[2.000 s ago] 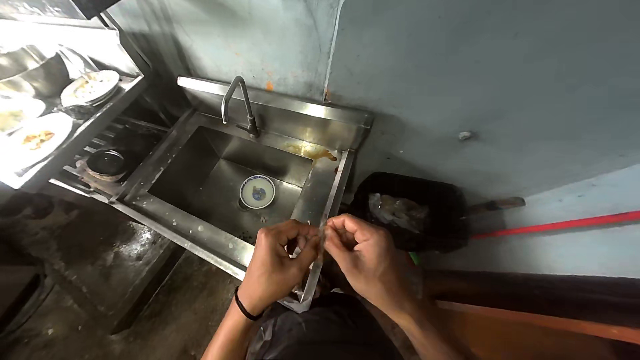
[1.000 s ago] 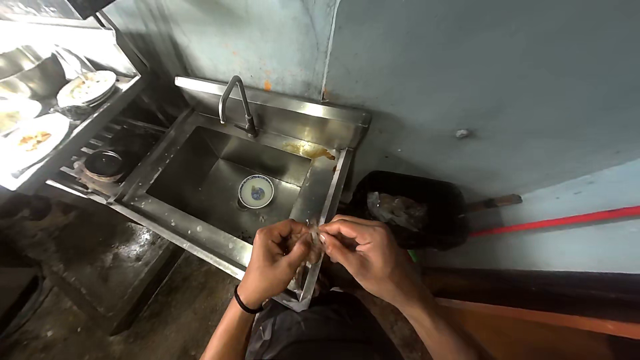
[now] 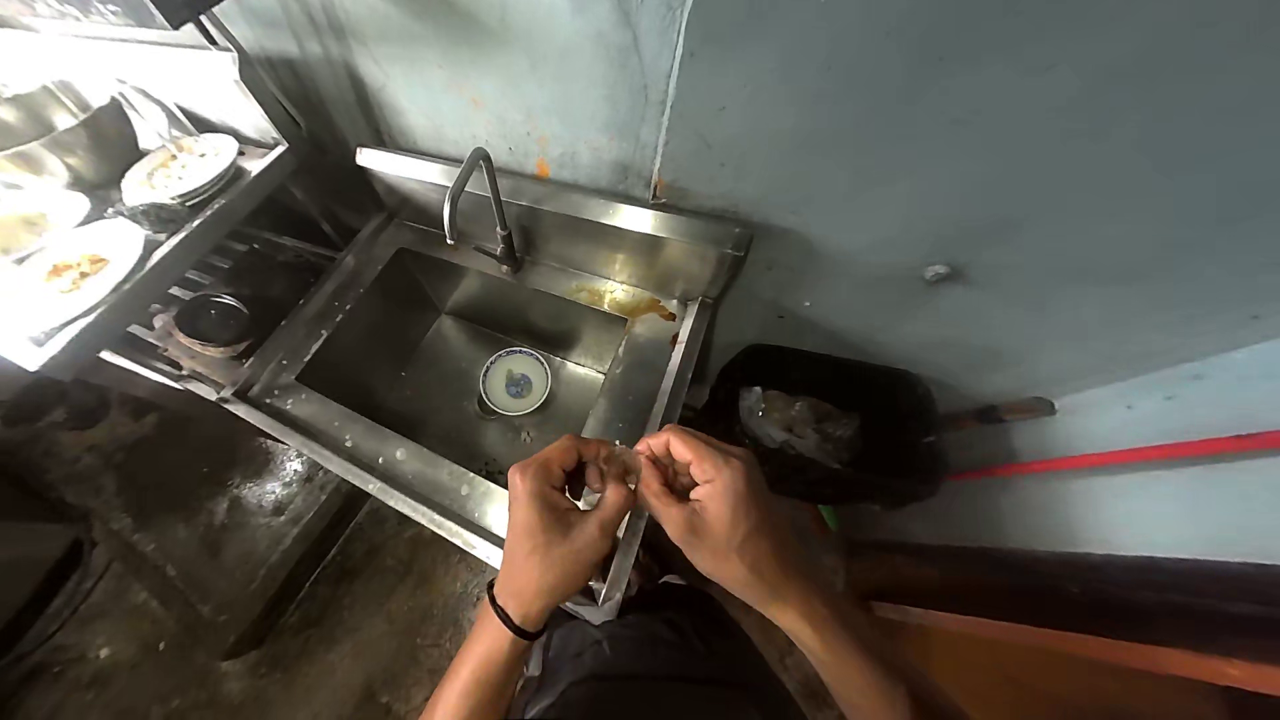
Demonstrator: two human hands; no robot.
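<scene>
My left hand (image 3: pixel 565 525), with a black band at the wrist, and my right hand (image 3: pixel 715 505) meet over the front right rim of a stainless steel sink (image 3: pixel 630 385). Between their fingertips they pinch a small, thin, translucent piece (image 3: pixel 622 463), perhaps plastic; its exact kind cannot be told. A bowl with a blue pattern (image 3: pixel 515 381) sits in the basin beyond my left hand, with cloudy liquid in it. Behind the basin stands a curved metal faucet (image 3: pixel 482 205).
Right of the sink is a black bin (image 3: pixel 890 400) holding crumpled clear plastic (image 3: pixel 800 425). Soiled plates (image 3: pixel 185 168) and a metal bowl (image 3: pixel 85 135) stand on the left counter. A dark round dish (image 3: pixel 212 320) rests on the slatted rack. A red pipe (image 3: pixel 1120 457) runs along the wall.
My fingers have shifted slightly around the small translucent piece, and both hands stay close together over the sink's edge. The bowl in the basin has not moved.
</scene>
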